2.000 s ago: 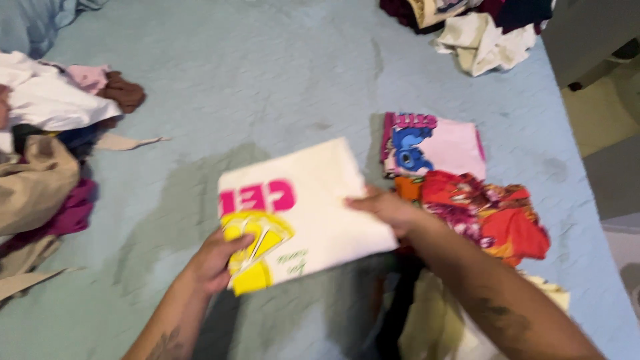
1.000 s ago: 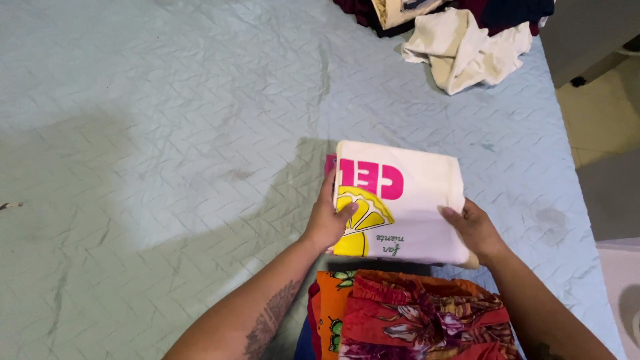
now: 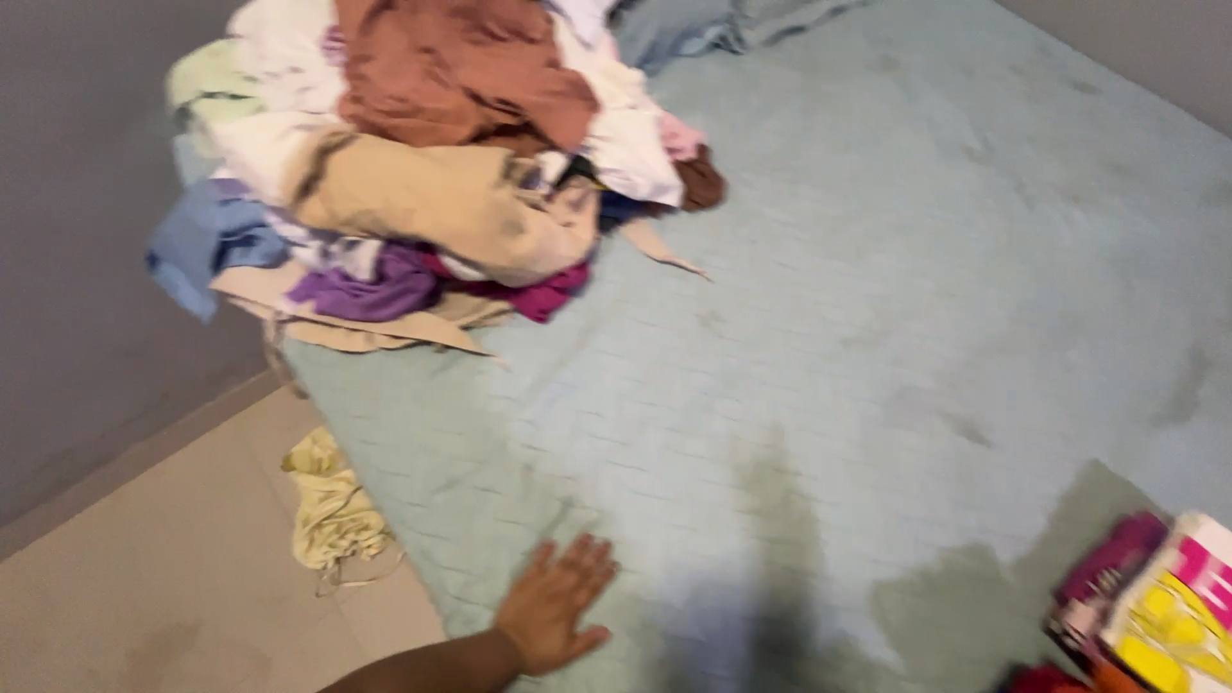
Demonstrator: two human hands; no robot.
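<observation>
My left hand (image 3: 556, 604) is over the near left part of the bed, fingers apart, holding nothing; whether it touches the light blue bedspread (image 3: 866, 318) I cannot tell. My right hand is out of view. At the lower right edge lies the folded white cloth with a yellow lemon print and pink letters (image 3: 1169, 621), partly cut off, on or against a folded magenta and pink cloth (image 3: 1107, 577). A bit of red fabric (image 3: 1044, 680) shows below them. At the upper left is a heap of loose clothes, with a rust-brown garment (image 3: 462, 72) and beige trousers (image 3: 414, 197) on top.
Purple (image 3: 371, 284) and blue garments (image 3: 217, 241) hang at the heap's left and near edge, by the grey wall (image 3: 87, 241). A pale yellow garment (image 3: 332, 510) lies on the tiled floor (image 3: 212, 577) beside the bed. Grey-blue fabric (image 3: 683, 29) lies at the far edge.
My left hand has let go of the folded lemon-print cloth, which both hands held before. The cloth now lies at the lower right. The view has swung left.
</observation>
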